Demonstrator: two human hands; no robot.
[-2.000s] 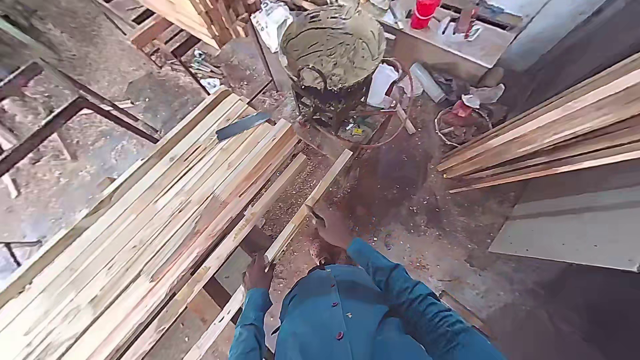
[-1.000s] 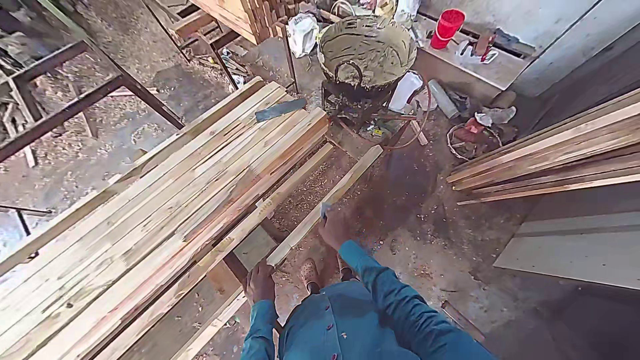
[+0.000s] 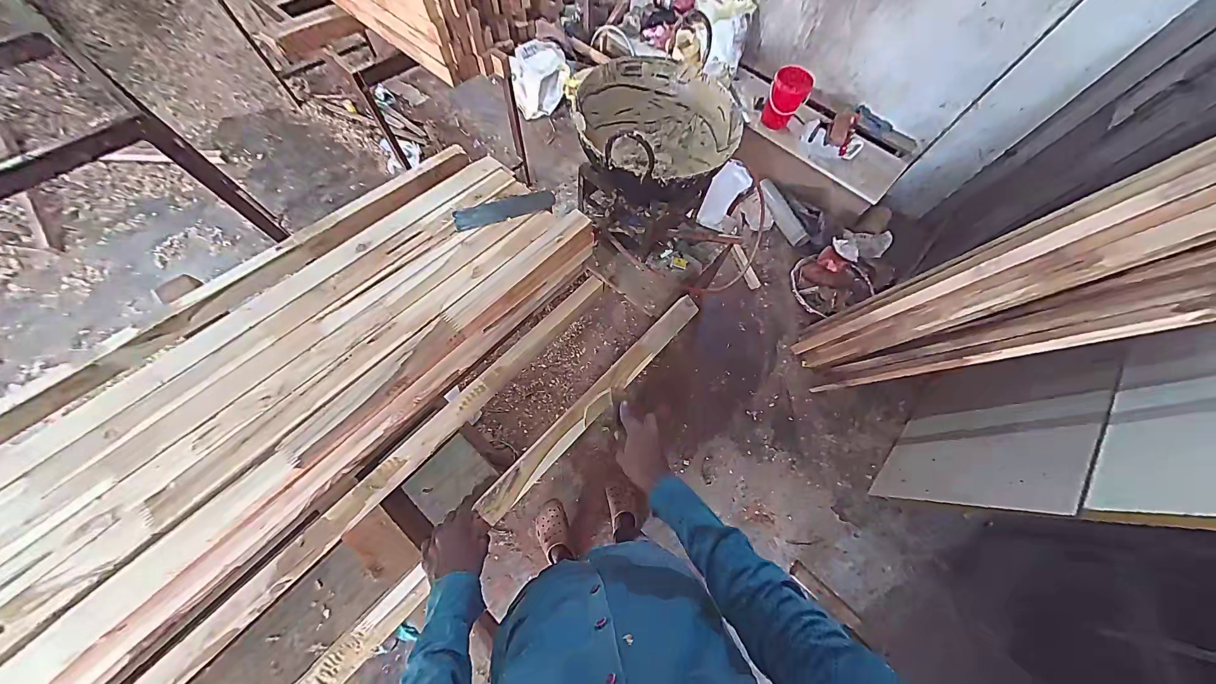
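Note:
A wooden batten [image 3: 608, 385] slants up and to the right in front of my body, its near end at my left hand [image 3: 458, 543], whose fingers close on it. My right hand [image 3: 641, 448] is beside the batten's right edge, closed around a small tool [image 3: 623, 412] that the fingers mostly hide; its kind is unclear. A pale curved band, perhaps a cut face or shaving, shows along the batten near this hand. To the left, long wooden boards [image 3: 313, 361] lie side by side, with a blue-grey flat strip [image 3: 503, 210] across their far ends.
A large mortar-smeared pan [image 3: 660, 119] stands on a support beyond the boards. A red bucket [image 3: 788, 95] is on a ledge behind. More boards [image 3: 1035, 256] jut in from the right, above pale panels [image 3: 1007, 418]. A basket [image 3: 831, 283] and a hose lie on the floor.
The batten, long and reaching down past my left hand two seconds ago, now ends at that hand. The pale curved band on it was not visible one second ago.

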